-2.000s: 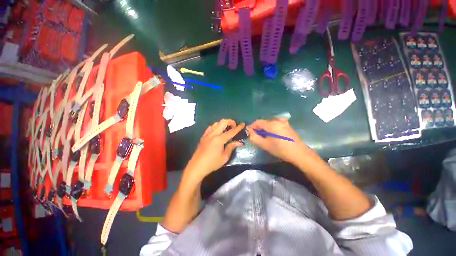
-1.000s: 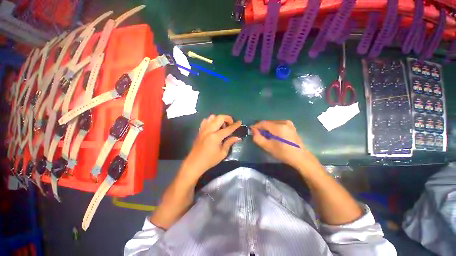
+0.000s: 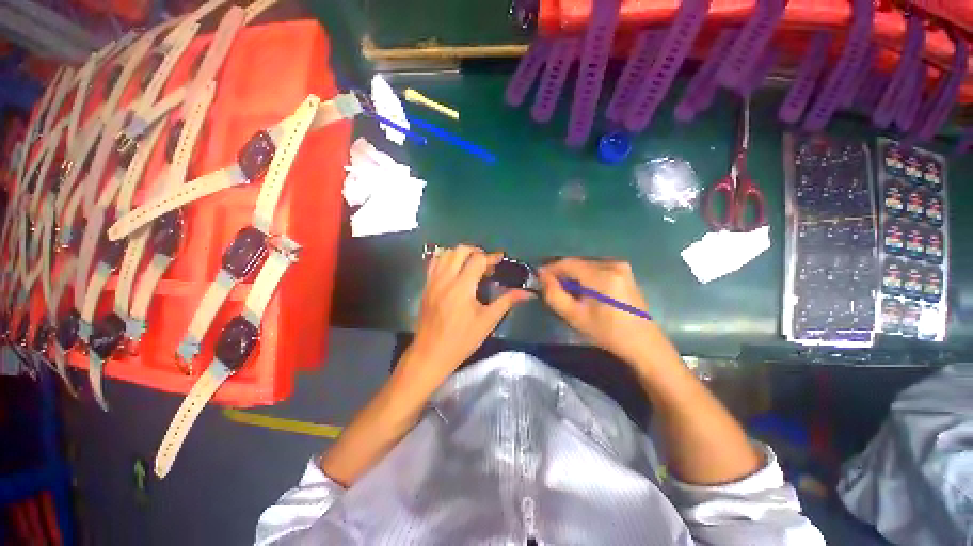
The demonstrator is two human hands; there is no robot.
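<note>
My left hand [image 3: 457, 304] holds a small dark watch case [image 3: 510, 275] between its fingertips, above the green bench. A small metal end, perhaps the buckle, shows above the left fingers; most of the strap is hidden by the hand. My right hand [image 3: 597, 302] holds a slim blue pen-like tool [image 3: 610, 300]. Its fingertips are at the right edge of the watch case; the tool's tip is hidden or too small to tell.
A red-orange tray [image 3: 302, 213] with pale-strapped watches stands at left. White wipes [image 3: 384, 198], a blue stick [image 3: 461, 142], a blue cap [image 3: 613, 147], red-handled scissors [image 3: 735, 199] and sticker sheets [image 3: 830, 240] lie on the bench. Purple straps [image 3: 593, 75] hang at top. A person's sleeve [image 3: 918, 469] shows at lower right.
The view has shifted. The watch case shows more of its dark face between my left fingers, and a metal end now shows above them. My right hand still holds the blue tool beside it.
</note>
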